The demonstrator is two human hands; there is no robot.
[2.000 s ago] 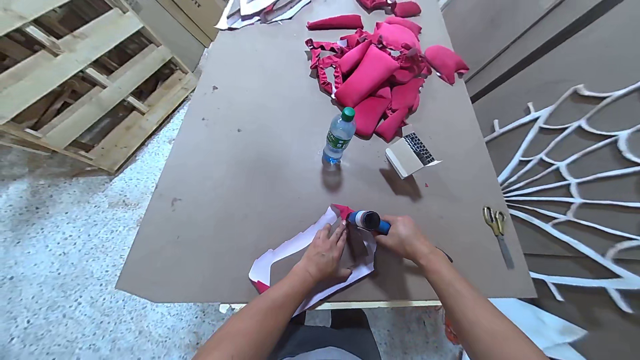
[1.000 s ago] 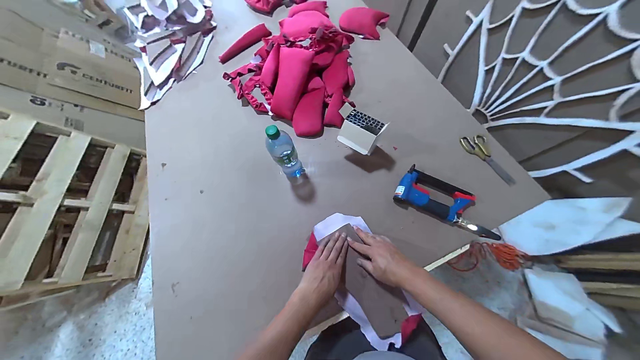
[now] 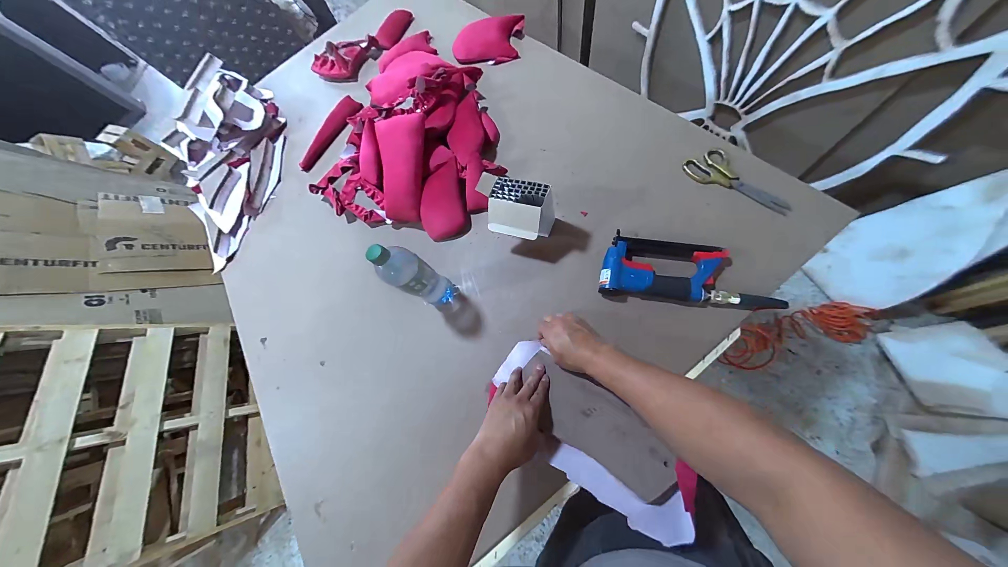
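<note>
A flat grey-brown board (image 3: 602, 417) with white-backed red fabric (image 3: 618, 492) around its edges lies at the table's front edge, partly over my lap. My left hand (image 3: 516, 413) rests on the board's left side near its far end, fingers on the fabric edge. At the far end my right hand (image 3: 571, 342) has its fingers curled at the fabric's edge; its fingertips are partly hidden. A blue and red pneumatic staple gun (image 3: 661, 272) lies on its side to the right, beyond my right forearm.
Beyond my hands are a plastic bottle (image 3: 409, 274), a small box of staples (image 3: 520, 209) and a pile of red padded pieces (image 3: 417, 142). Scissors (image 3: 736, 181) lie at right. White-backed offcuts (image 3: 228, 150) hang over the far left edge. An orange air hose (image 3: 811, 327) lies beyond the right edge.
Two seconds ago my right hand held the staple gun; one second ago it lay on the table. The board has turned, and my right hand has moved to its far end. The view has turned.
</note>
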